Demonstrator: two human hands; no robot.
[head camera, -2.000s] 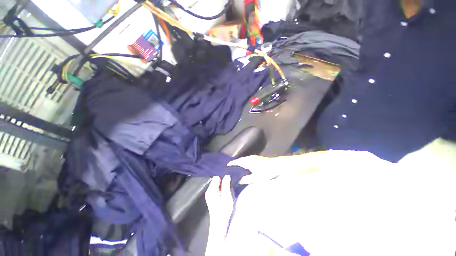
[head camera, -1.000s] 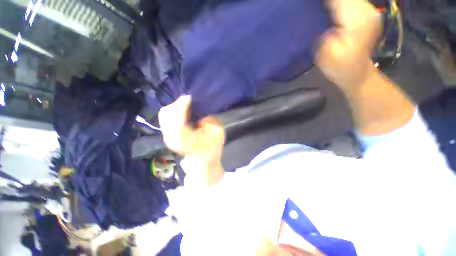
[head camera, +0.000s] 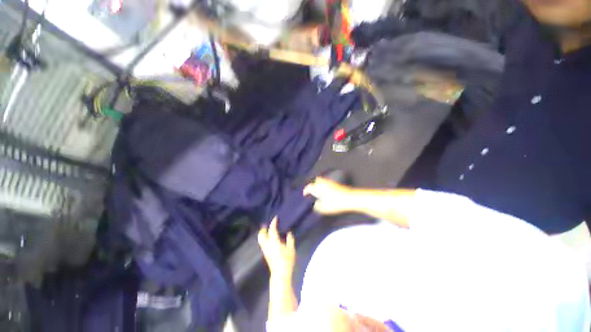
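Observation:
A navy garment (head camera: 259, 175) lies in a creased heap over the table, with one end over the dark padded bar (head camera: 249, 259). My right hand (head camera: 329, 196) is at the right edge of that end, fingertips bent onto the cloth. My left hand (head camera: 278, 249) is at its lower edge, fingers raised and somewhat apart; blur hides whether it grips the cloth. The cloth covers the middle of the bar. A steam iron (head camera: 360, 133) with a red part rests on the table beyond my right hand.
The dark table cover (head camera: 395, 142) shows around the iron. A person in a dark buttoned top (head camera: 518, 155) stands close at the right. Cables (head camera: 139, 87) and a louvred grille (head camera: 48, 110) are at the upper left. A grey cloth pile (head camera: 434, 58) lies at the back.
A second ago both hands held the navy cloth raised, spread apart above the bar. Now the cloth is lowered onto it and the hands are closer together. The view has swung back toward the iron.

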